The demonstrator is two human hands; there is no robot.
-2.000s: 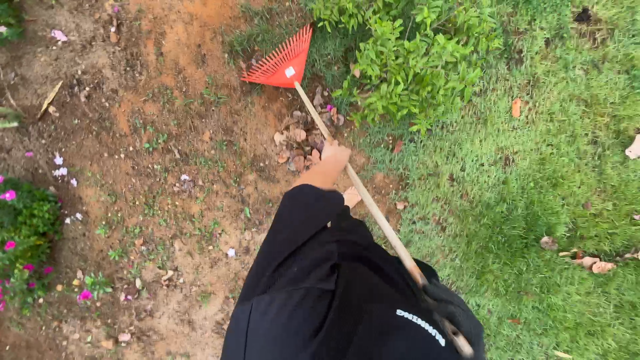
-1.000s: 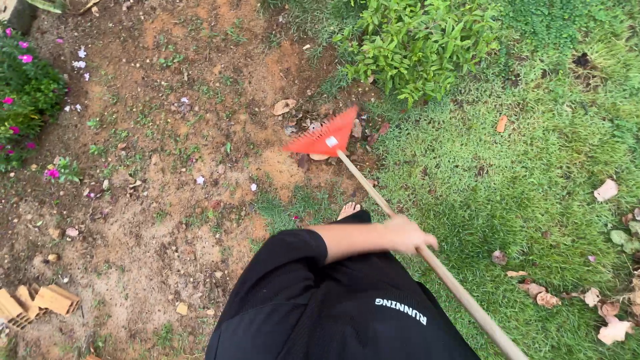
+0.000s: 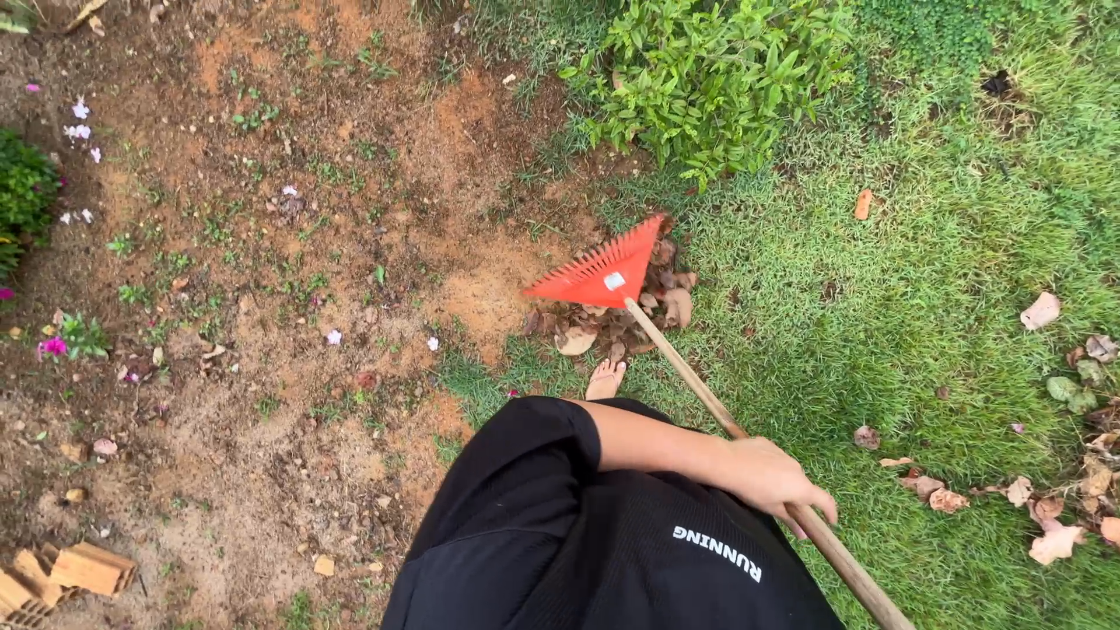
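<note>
My left hand [image 3: 774, 481] is closed around the wooden handle [image 3: 684, 366] of a leaf rake, with my left arm crossing in front of my black shirt. The handle slants from the lower right up to a red fan-shaped rake head [image 3: 604, 273]. The head's tines point to the upper left, and it lies against and partly over a small heap of dry brown leaves [image 3: 675, 306]. Just below the heap shows my bare foot [image 3: 605, 380]. My right hand is out of view.
A leafy green shrub [image 3: 717, 79] grows beyond the rake head. Grass [image 3: 875, 350] covers the right side, with scattered dry leaves [image 3: 1054, 538] at its edge. Bare soil [image 3: 262, 262] spreads left, with a flowering plant [image 3: 24, 188] and broken hollow bricks [image 3: 92, 567].
The rake head has come from beside the shrub toward my foot, and leaves are now gathered at it. My left hand has moved right, away from the foot. My view has shifted somewhat.
</note>
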